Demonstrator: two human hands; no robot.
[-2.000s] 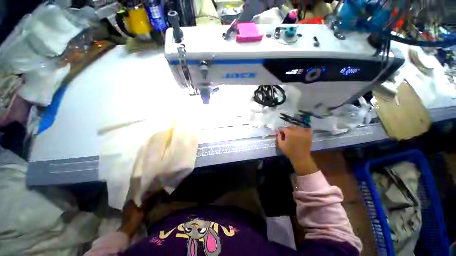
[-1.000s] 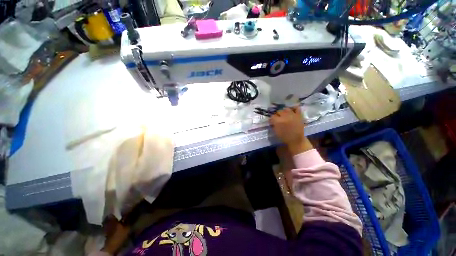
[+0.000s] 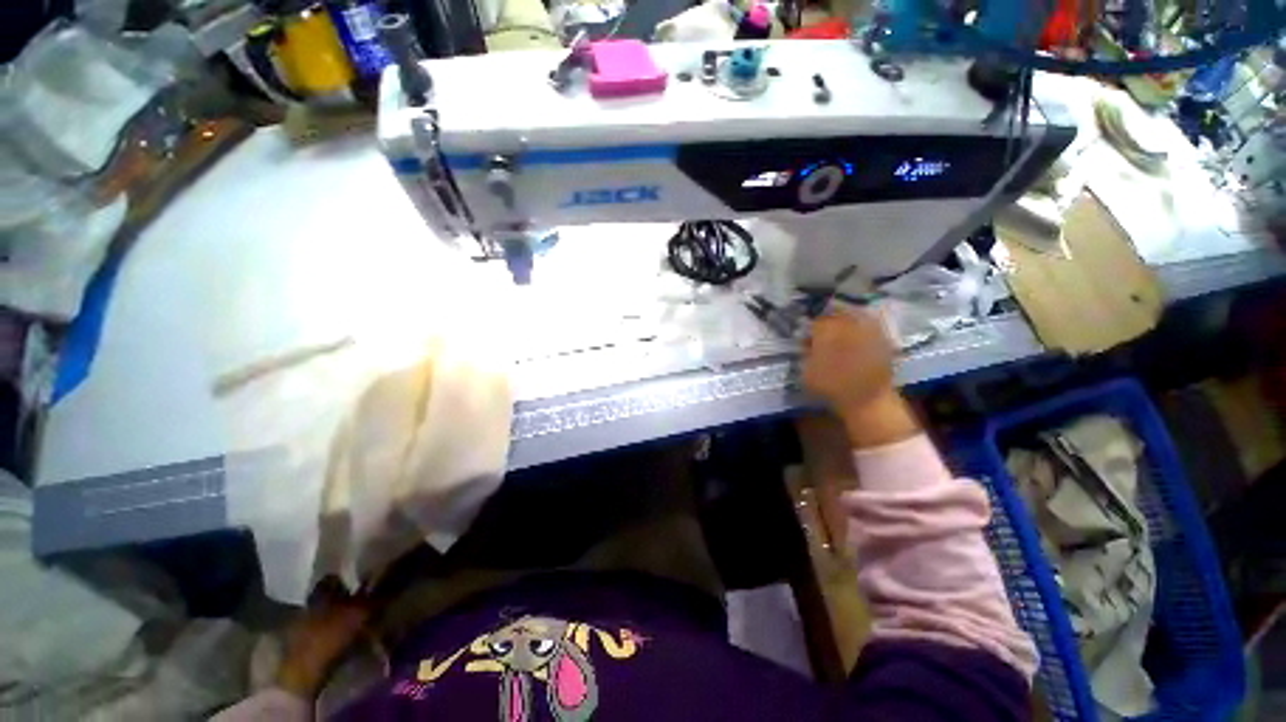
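My right hand [image 3: 850, 353] is on the table under the right part of the sewing machine [image 3: 607, 191]. Its fingers are blurred and touch or cover one end of slim dark snips [image 3: 773, 313]; whether they grip them I cannot tell. My left hand [image 3: 332, 621] is low, dim and partly hidden below the table edge, by the hanging end of a cream cloth piece [image 3: 409, 437]. The cloth drapes over the front edge, left of the needle area [image 3: 522, 261]. Whether the left hand holds it cannot be seen.
A black looped thing [image 3: 712, 251] lies under the arm, behind the snips. White scraps [image 3: 959, 292] lie right of my right hand, then a tan flat piece [image 3: 1086, 282]. A pink block [image 3: 625, 66] sits on the machine. A blue basket [image 3: 1182, 529] with cloth stands low right.
The view has shifted. My right hand has moved from beside the snips onto their right end. The cream cloth still hangs over the edge, and my left hand stays low beside it.
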